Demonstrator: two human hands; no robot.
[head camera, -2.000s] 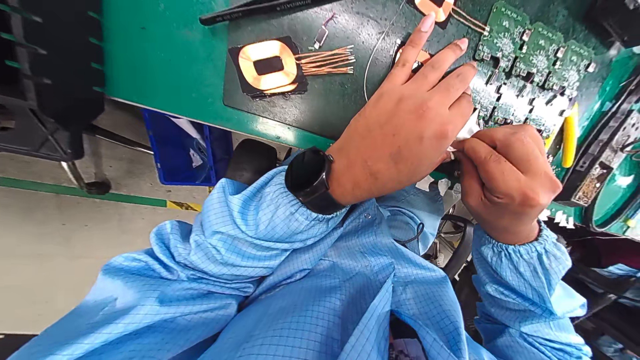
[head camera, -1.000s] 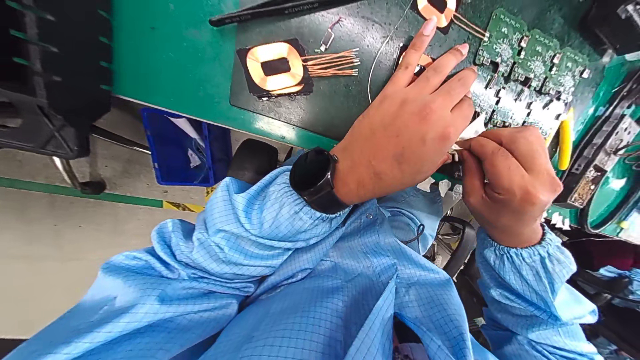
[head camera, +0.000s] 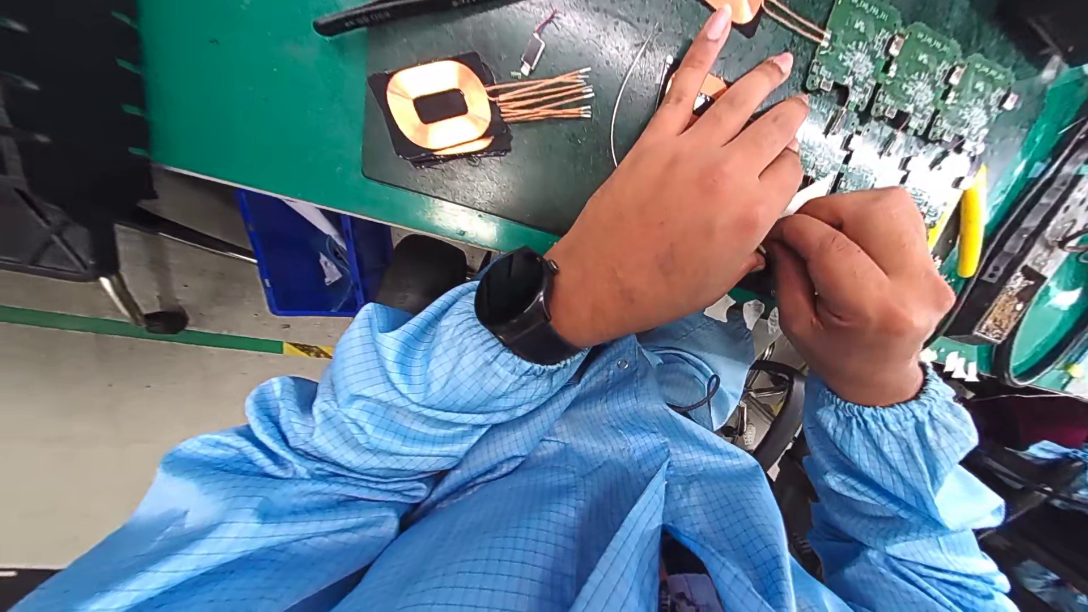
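Observation:
My left hand (head camera: 680, 212), with a black watch at its wrist, lies palm down with fingers spread over the dark mat, partly covering a copper coil (head camera: 699, 89). Its fingertips reach another coil (head camera: 738, 10) at the top. The left thumb tip is beside my right hand (head camera: 854, 280), whose thumb and index finger are pinched on a small white piece (head camera: 807, 194), perhaps tape or paper; its lower end is hidden. Green circuit boards (head camera: 858, 55) lie in rows beyond the hands. A stack of copper coils (head camera: 438, 106) with bare wire ends sits to the left.
A small metal component (head camera: 533, 53) with thin leads and a thin wire (head camera: 625, 93) rest on the mat. A black tube (head camera: 399, 12) crosses the top. Yellow-handled tool (head camera: 971, 223) and a black frame (head camera: 1011, 280) stand at right. White tabs (head camera: 752, 313) line the bench edge; a blue bin (head camera: 297, 255) is below.

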